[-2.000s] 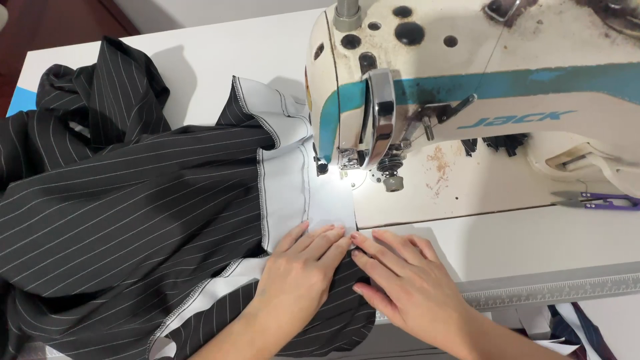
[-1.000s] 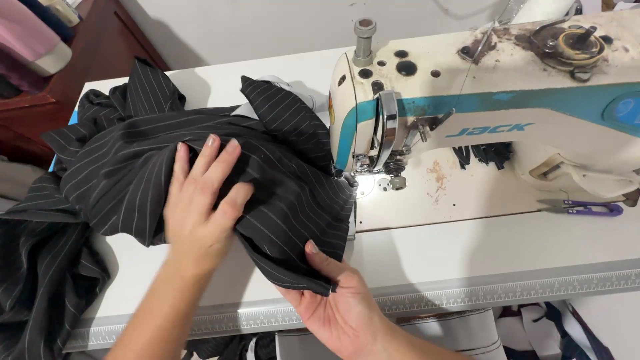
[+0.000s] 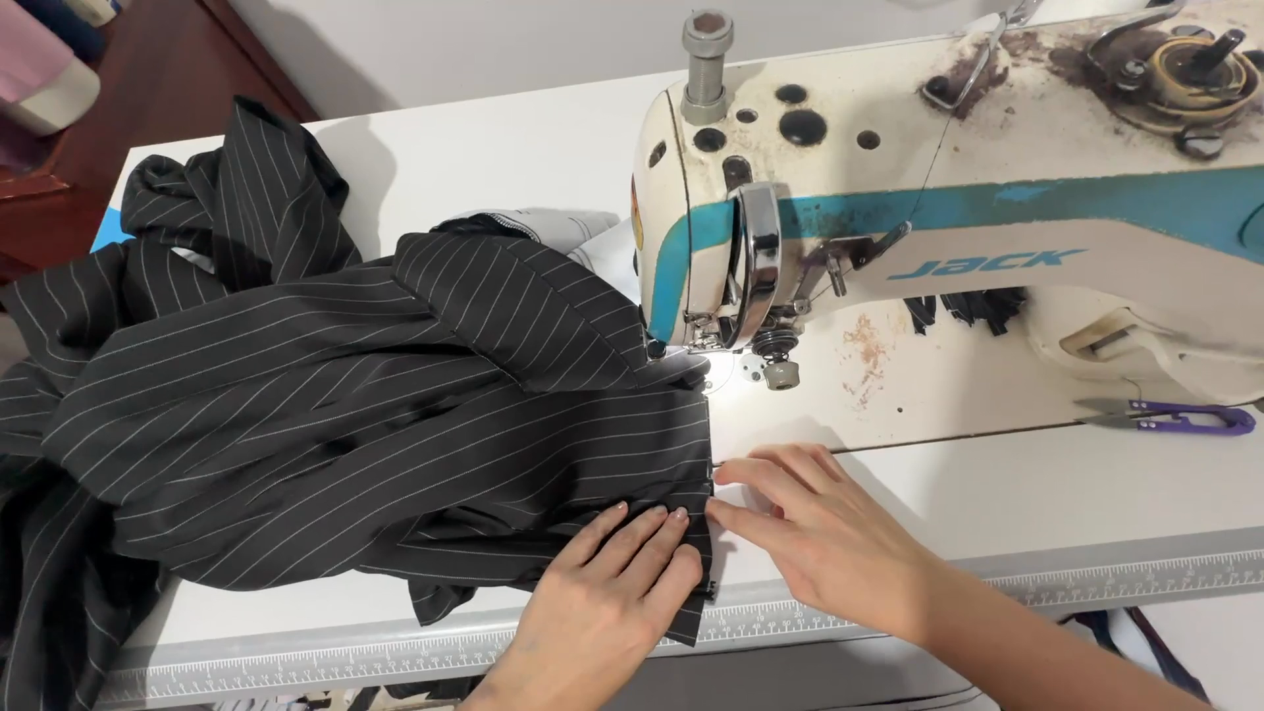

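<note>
A black pinstriped garment lies bunched over the left of the table, its right edge running under the needle area of a white and teal Jack sewing machine. My left hand rests palm down on the cloth near the front edge, fingers spread and pressing on it. At the cloth's right edge is my right hand, its index finger and thumb touching that edge; whether they pinch it is unclear. Pale lining fabric shows behind the garment, beside the machine head.
Purple-handled thread snips lie at the right on the machine bed. A measuring scale runs along the table's front edge. Dark scraps lie under the machine arm. A reddish-brown wooden cabinet with containers stands at the far left.
The pinstriped side now covers the pale facing seen two seconds ago. Since one second ago, my left hand has come down toward the front edge and my right hand has moved to the cloth's right side.
</note>
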